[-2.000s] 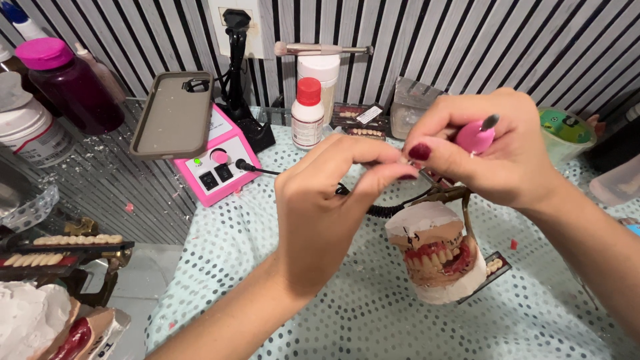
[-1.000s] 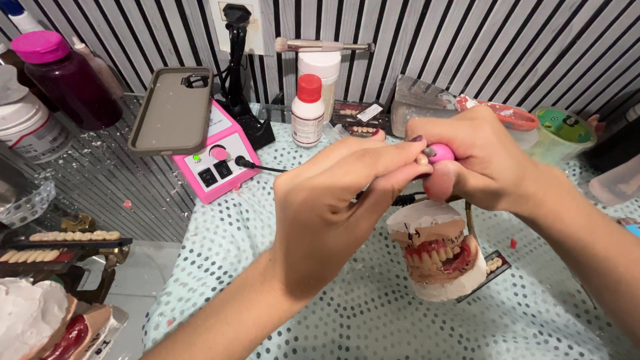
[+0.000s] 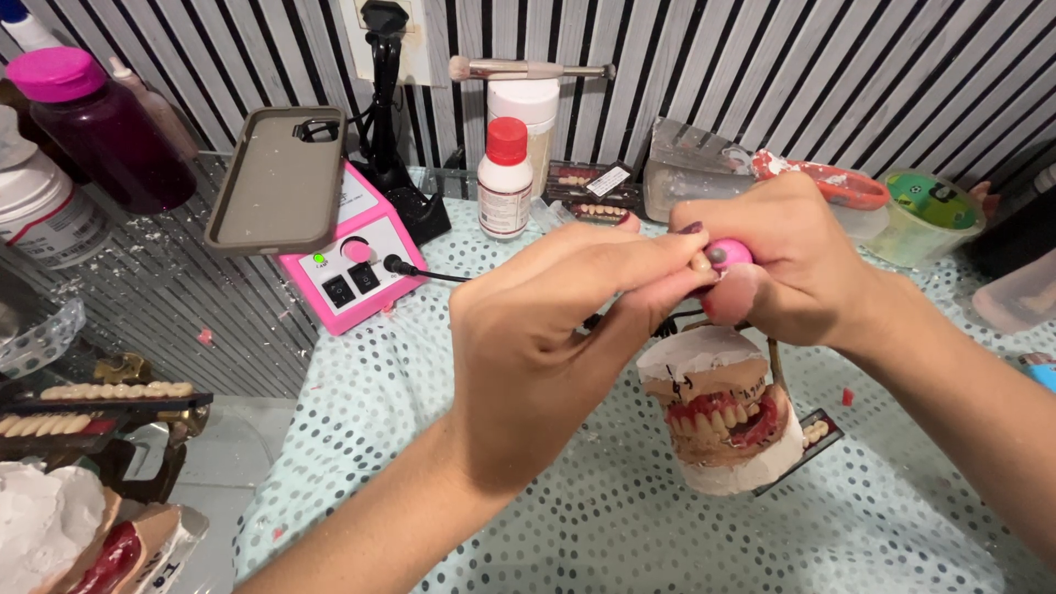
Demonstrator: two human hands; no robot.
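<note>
My left hand (image 3: pixel 561 330) pinches a small artificial tooth (image 3: pixel 700 262) between thumb and fingertips. Wrapped round a pink rotary handpiece (image 3: pixel 733 254), my right hand (image 3: pixel 784 256) holds its grey tip against or very close to the tooth. Just below the hands stands a plaster dental model (image 3: pixel 718 412) with red wax and set teeth, mounted on a brass-coloured articulator (image 3: pixel 777 363). A card of teeth (image 3: pixel 817 437) lies partly behind the model. The pink control unit (image 3: pixel 355 272), its green light lit and a black cable plugged in, sits left of my left hand.
Behind are a red-capped bottle (image 3: pixel 505 181), a white-lidded jar (image 3: pixel 525 103), tooth cards (image 3: pixel 602 212) and a green-lined cup (image 3: pixel 928 214). A phone case (image 3: pixel 280 181) rests on the control unit. More tooth strips (image 3: pixel 115 392) and a second plaster model (image 3: pixel 49 520) stand at left.
The handpiece in my right hand has turned from lying sideways to pointing its tip toward my left fingertips. Both hands have come together and stay nearly in place since one second ago.
</note>
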